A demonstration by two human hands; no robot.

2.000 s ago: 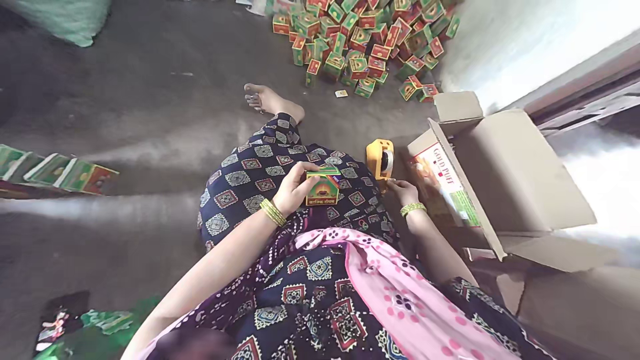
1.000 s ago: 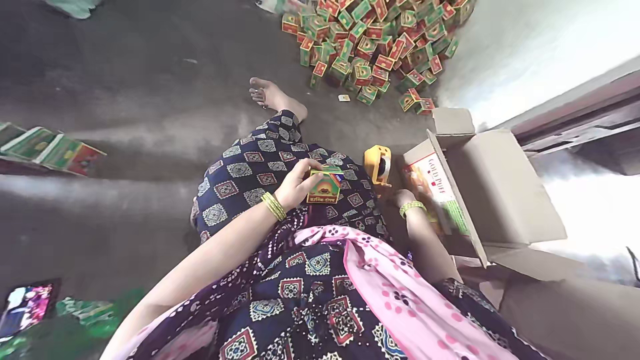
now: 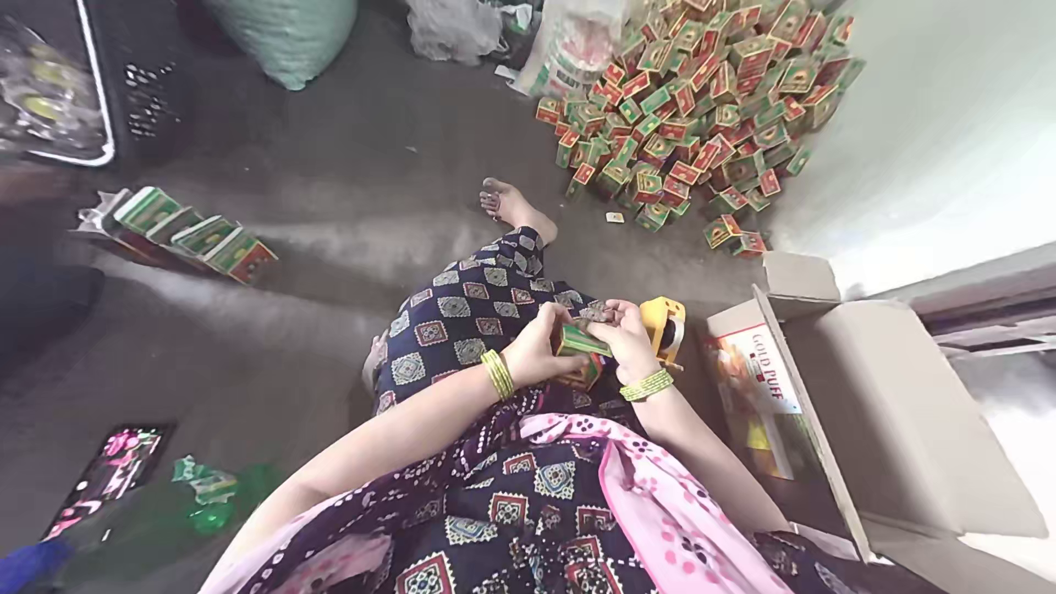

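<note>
Over the lap, my left hand [image 3: 540, 346] grips a small green and red printed carton [image 3: 584, 371] from its left side. My right hand [image 3: 629, 334] touches the same carton from the right, its thumb on the green top and its index finger raised near the thumb. Whether a strip of tape lies between those fingers is too small to tell. A yellow tape dispenser [image 3: 662, 323] rests just right of my right hand, beside the knee. Yellow-green bangles circle both wrists.
Many small cartons [image 3: 685, 124] lie heaped by the wall. An open cardboard box [image 3: 866, 396] stands at the right. More cartons [image 3: 223, 243] stand in a row at the left. A phone [image 3: 111, 470], a green sack [image 3: 289, 33] and a black crate [image 3: 101, 99] are also on the floor.
My right hand has moved from beside the tape dispenser to the carton over the lap. My left hand keeps its hold on the carton. The view now takes in more of the left side.
</note>
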